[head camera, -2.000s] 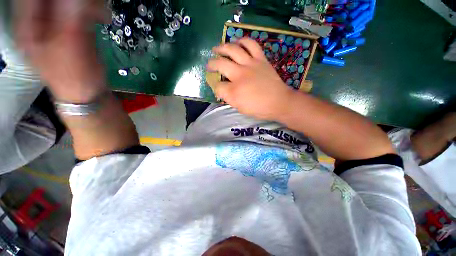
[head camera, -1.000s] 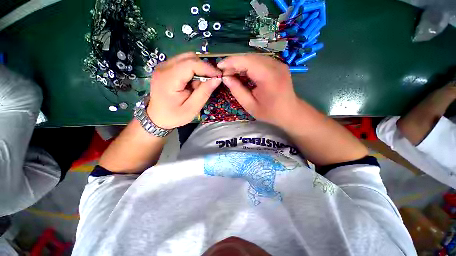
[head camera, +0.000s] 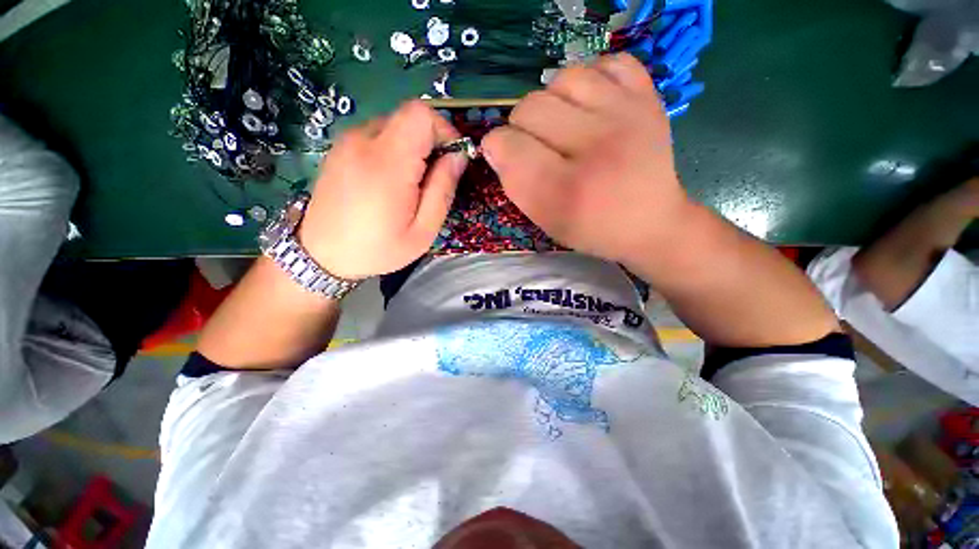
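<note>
My left hand (head camera: 381, 193) pinches a small circuit board (head camera: 459, 146) between thumb and forefinger, above the parts box. My right hand (head camera: 596, 156) is beside it, with its fingertips close against the board's right end; whether they hold a part is hidden. The open parts box (head camera: 472, 104) lies under both hands at the table edge and against the body. Red-and-grey-blue small parts (head camera: 488, 214) show in it between the hands.
A tangled heap of wired boards (head camera: 231, 91) lies left. White round components (head camera: 438, 32) lie at top centre. Blue cylinders (head camera: 682, 48) and flat metal-looking pieces lie behind my right hand. A clear plastic bag (head camera: 939, 48) is far right. Other people's arms (head camera: 923, 257) flank both sides.
Both hands came together over the box. Since one second ago, my right hand has turned and risen slightly, now covering more of the box and its right rim.
</note>
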